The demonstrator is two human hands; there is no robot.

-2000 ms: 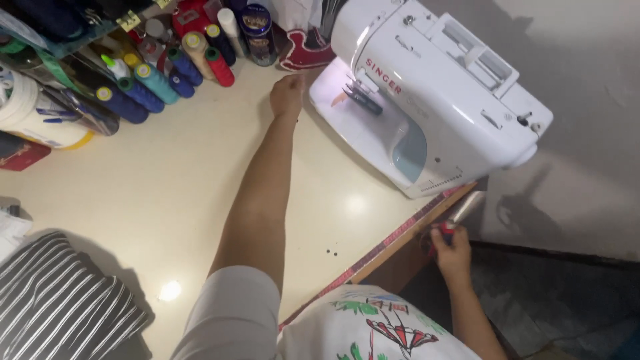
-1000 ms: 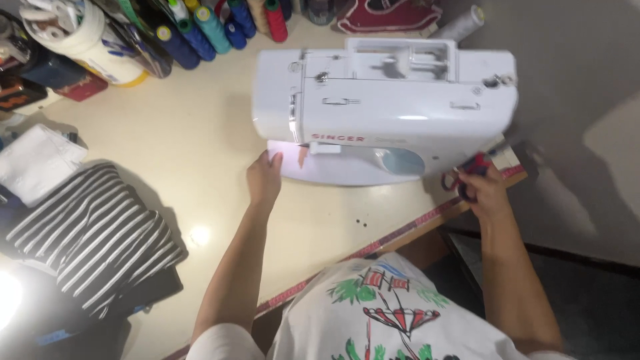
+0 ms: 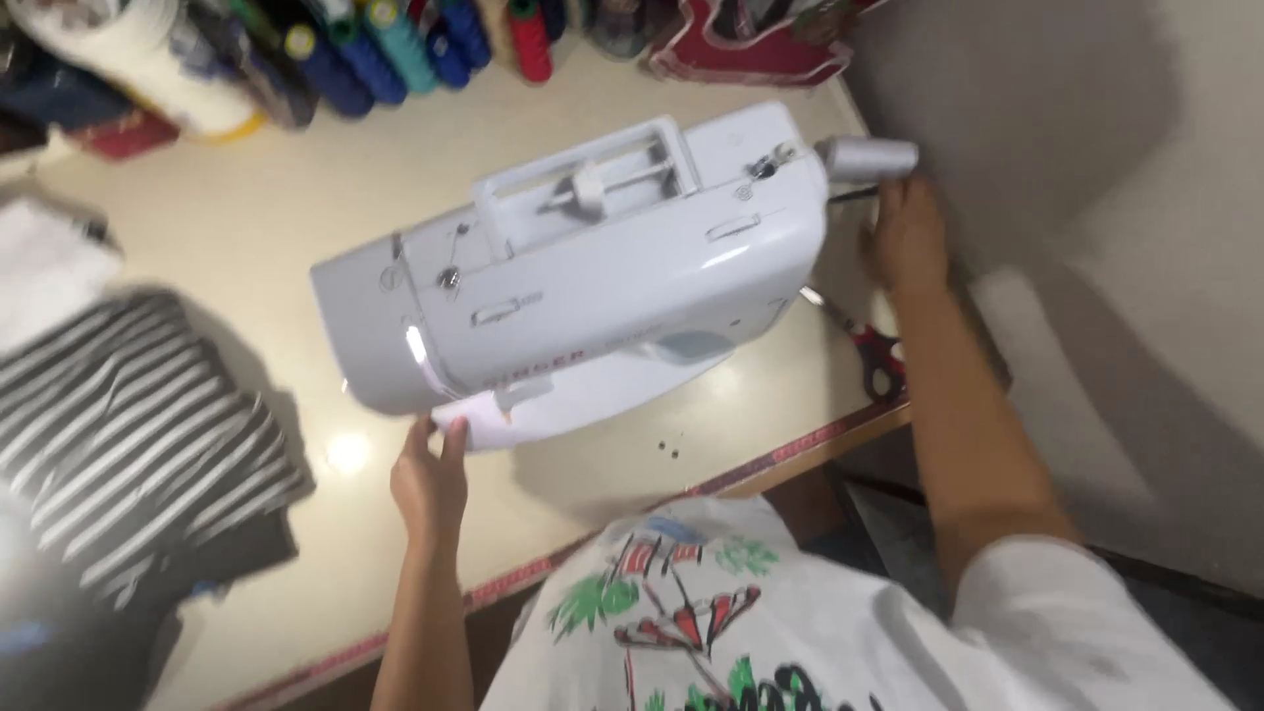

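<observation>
A white Singer sewing machine (image 3: 612, 267) stands on the cream table, its lamp lit at the needle end. The thumb and a finger of my left hand (image 3: 432, 474) touch the end of its base. At the far right my right hand (image 3: 907, 232) is beside the machine's handwheel side, close to the lower edge of a white cylindrical spool (image 3: 871, 158); whether it holds anything is hard to tell. Scissors with red and black handles (image 3: 877, 363) lie on the table below that hand, their blades toward the machine.
Thread spools (image 3: 415, 49) and a white tub (image 3: 188, 79) line the back. A red iron-like thing (image 3: 755, 49) sits behind the machine. Striped fabric (image 3: 148, 434) is piled at left. Two small dark bits (image 3: 669, 449) lie near the measuring tape (image 3: 731, 478) along the front edge. A wall borders the right.
The scissors, in my right hand in the earlier frames, now lie on the table. That hand has moved up beside the white spool. The machine has been turned relative to the table edge since the first frame.
</observation>
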